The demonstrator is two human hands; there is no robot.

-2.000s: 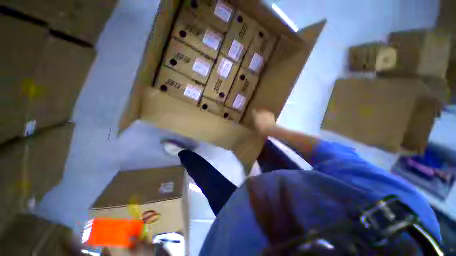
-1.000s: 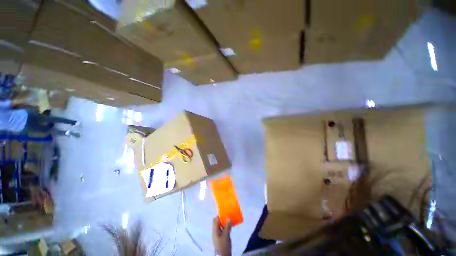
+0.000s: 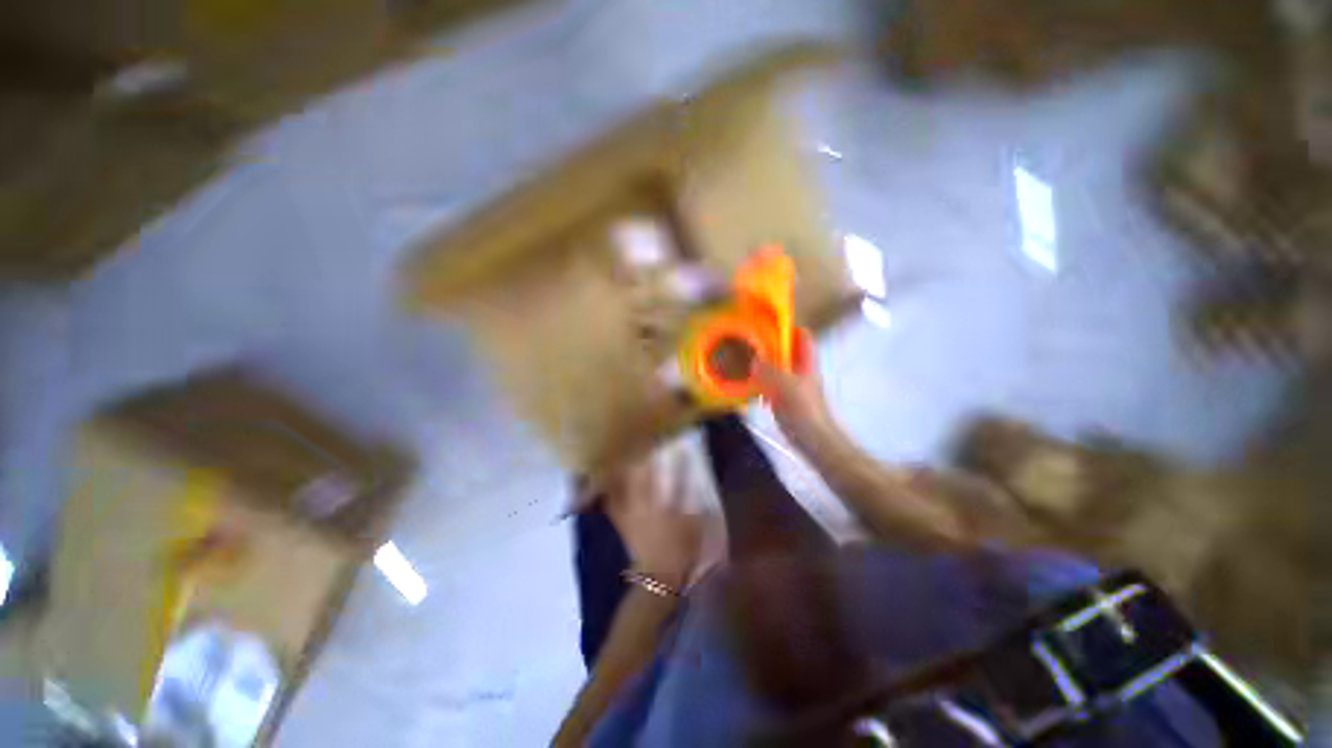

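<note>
The large open carton [image 3: 548, 351] is blurred on the floor in front of me. Its flaps are partly folded over, and white labels show in the gap between them. My right hand [image 3: 796, 398] grips the orange tape dispenser [image 3: 760, 314] with its yellow-edged tape roll, over the carton's right part. My left hand [image 3: 655, 512], with a bracelet at the wrist, is at the carton's near edge. Its fingers are blurred, and I cannot tell whether they grip the flap.
Another carton [image 3: 102, 497] stands at the lower left, with yellow tape, blurred scissors [image 3: 212, 548] and a white sheet [image 3: 216, 680] on top. Large cartons [image 3: 88, 190] line the upper left. More blurred brown cartons [image 3: 1081, 475] are at the right.
The orange dispenser was in my left hand and is now in my right hand above the open carton. My left hand has moved to the carton's near edge. The view has swung round.
</note>
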